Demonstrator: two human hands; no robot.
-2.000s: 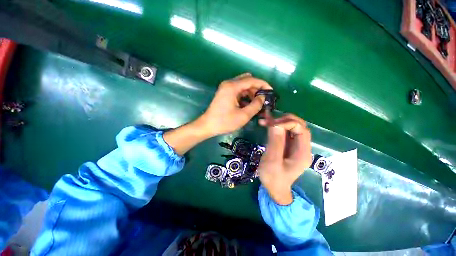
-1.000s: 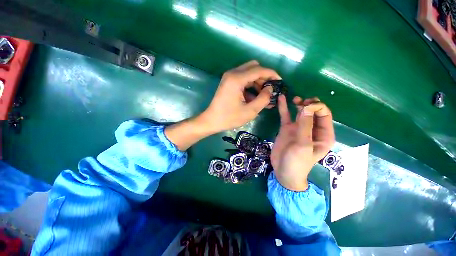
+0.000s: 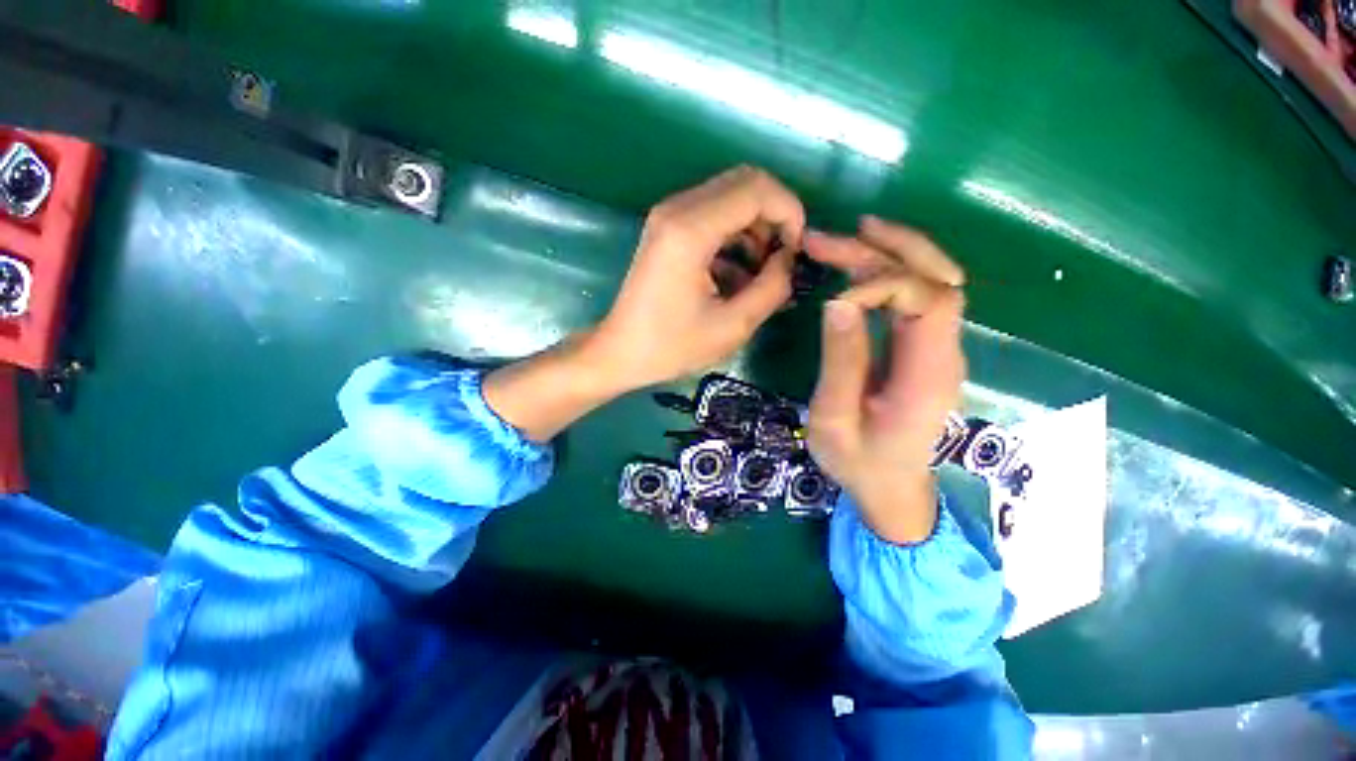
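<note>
My left hand (image 3: 684,283) holds a small dark camera unit (image 3: 805,277) between thumb and forefinger, above the near edge of the belt. The fingers hide most of it. My right hand (image 3: 897,372) is just to its right, index fingertip close to the unit, thumb apart; I cannot tell whether it touches or grips anything. Below the hands lies a pile of camera units (image 3: 706,467) with silver faces and dark round centres. Another unit (image 3: 989,449) lies at the left edge of a white paper sheet (image 3: 1059,520).
A glossy green belt (image 3: 1041,134) runs across the top, with one unit (image 3: 1338,278) at far right. A grey guide bar (image 3: 179,127) ends in a bolted bracket (image 3: 406,182). A red tray (image 3: 57,268) with units is at left; a pinkish tray (image 3: 1309,60) is at top right.
The right hand has moved up, its fingers now nearer the held unit. The left hand keeps the unit. The view has shifted, showing more of the left tray and less of the far one.
</note>
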